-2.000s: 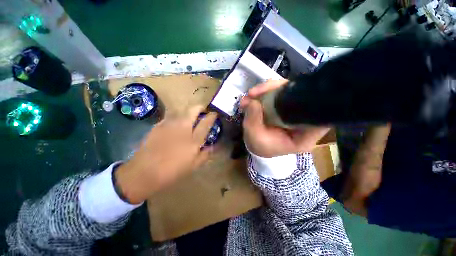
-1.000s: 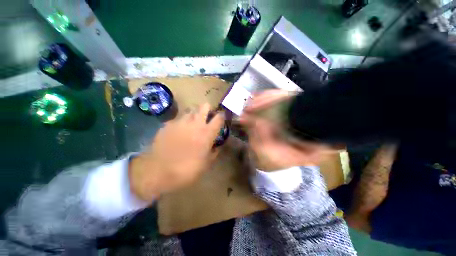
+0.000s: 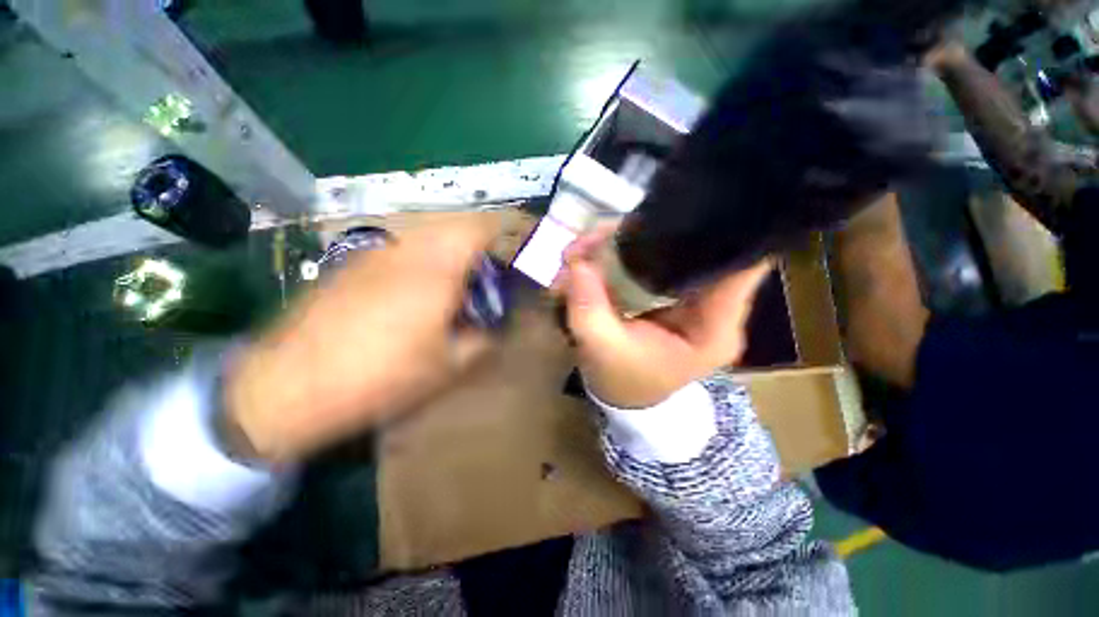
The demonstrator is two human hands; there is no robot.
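My right hand grips the electric screwdriver near its tan tip; its thick black barrel runs up to the right, blurred. Its tip is beside the front of the screw feeder and hard to make out. My left hand, blurred, holds a housing with a round LED circuit board over the cardboard mat. The board is tilted towards the right. A second board lies behind my left hand, partly hidden, with a white disc beside it.
A glowing board and a tall black cylinder stand at the left near the post. The white rail crosses behind the mat. An open box is at the right, with a person's arm beside it.
The screwdriver's barrel has swung to a steeper angle, uncovering the box. The left hand has moved left and now covers part of the second board. The black cylinder behind the feeder is no longer there.
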